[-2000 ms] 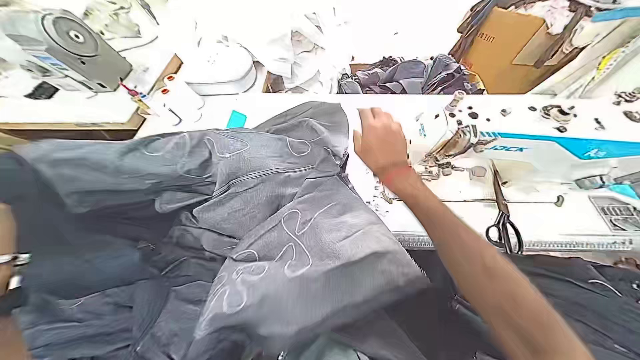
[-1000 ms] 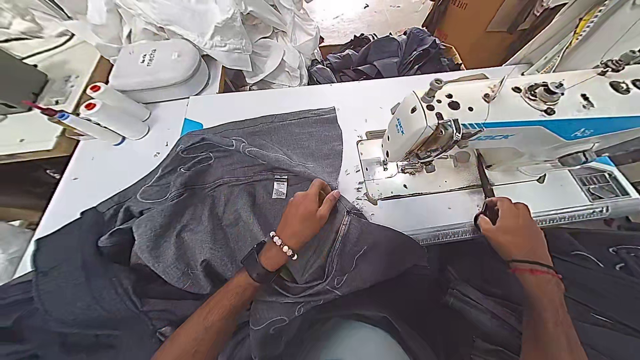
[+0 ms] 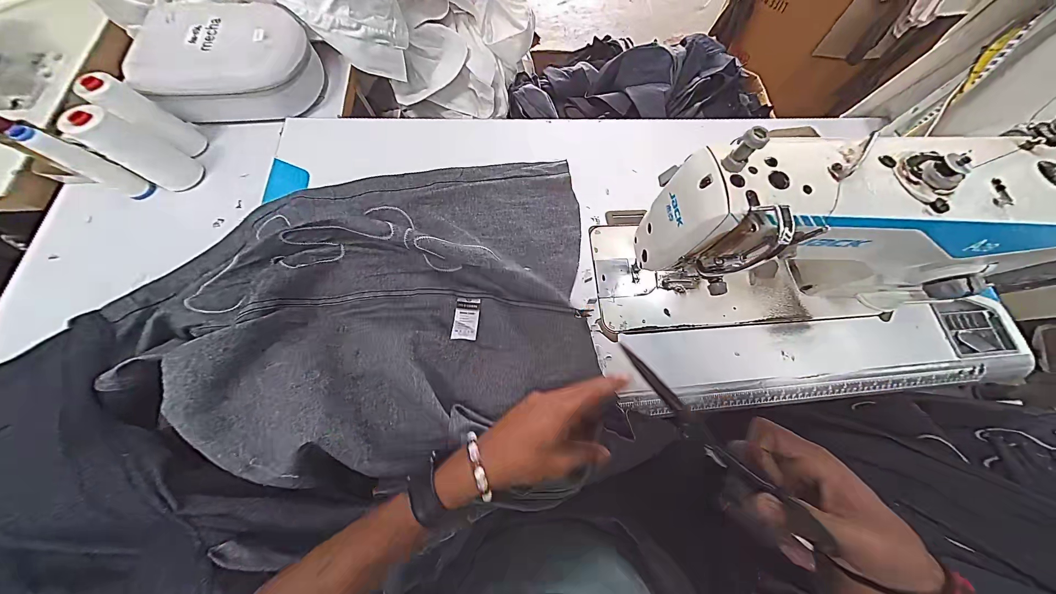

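Observation:
Dark grey fabric garment (image 3: 355,355) with pale looping stitch lines and a small white care label (image 3: 465,319) lies spread over the white table. My left hand (image 3: 536,437) is over its right edge, index finger stretched toward the sewing machine; whether it pinches any cloth is unclear. In my right hand (image 3: 792,487) are black-handled scissors (image 3: 660,384), their blades pointing up and left toward the garment's edge by the machine bed. The white and blue Jack sewing machine (image 3: 825,223) stands to the right, its needle area beyond the scissors' tip.
White thread cones (image 3: 136,144) with red tops and a blue-capped pen (image 3: 78,161) lie at the left. Behind the table are a grey-white case (image 3: 219,49), white cloth pieces (image 3: 454,58) and a heap of dark cloth (image 3: 643,78). More dark garments (image 3: 924,470) lie at lower right.
The scissors lay on the machine bed two seconds ago; a second ago my right hand was at their handles. They are now lifted and moved left. My left hand has shifted toward the garment's near edge.

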